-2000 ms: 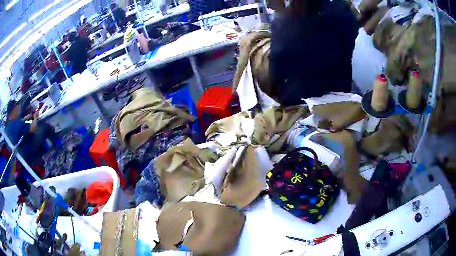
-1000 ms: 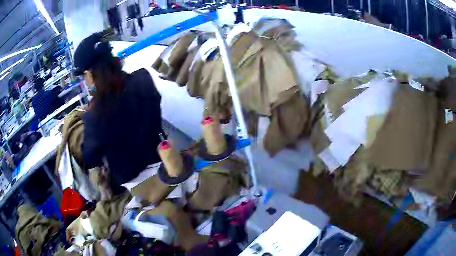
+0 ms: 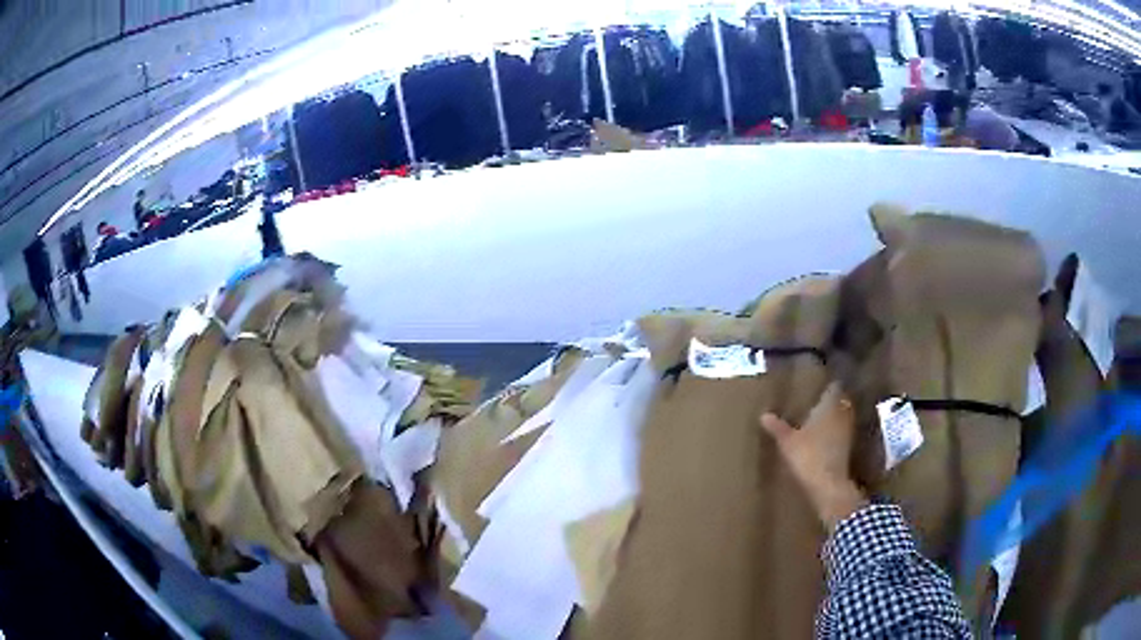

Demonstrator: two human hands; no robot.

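Observation:
My right hand point(image 3: 820, 444), in a checked sleeve, is at the seam between two tan-brown tied bundles. Its thumb is spread on the left bundle point(image 3: 713, 500); the fingers point up beside the right bundle point(image 3: 957, 313). It is blurred and no cloth shows clearly gripped. A dark tie and white ticket point(image 3: 726, 360) cross the left bundle. Another white ticket point(image 3: 898, 431) hangs from the dark tie point(image 3: 970, 406) on the right bundle. My left hand is not in view.
White and tan pieces point(image 3: 551, 463) and a row of brown bundles point(image 3: 263, 425) lie to the left. A long white partition point(image 3: 538, 238) runs behind. A blurred blue strip point(image 3: 1064, 469) crosses at the right. Dark garments point(image 3: 451, 113) hang beyond.
The view has swung right, from the worker and thread cones to the bundles along the partition. My right hand has come into view at the bundles.

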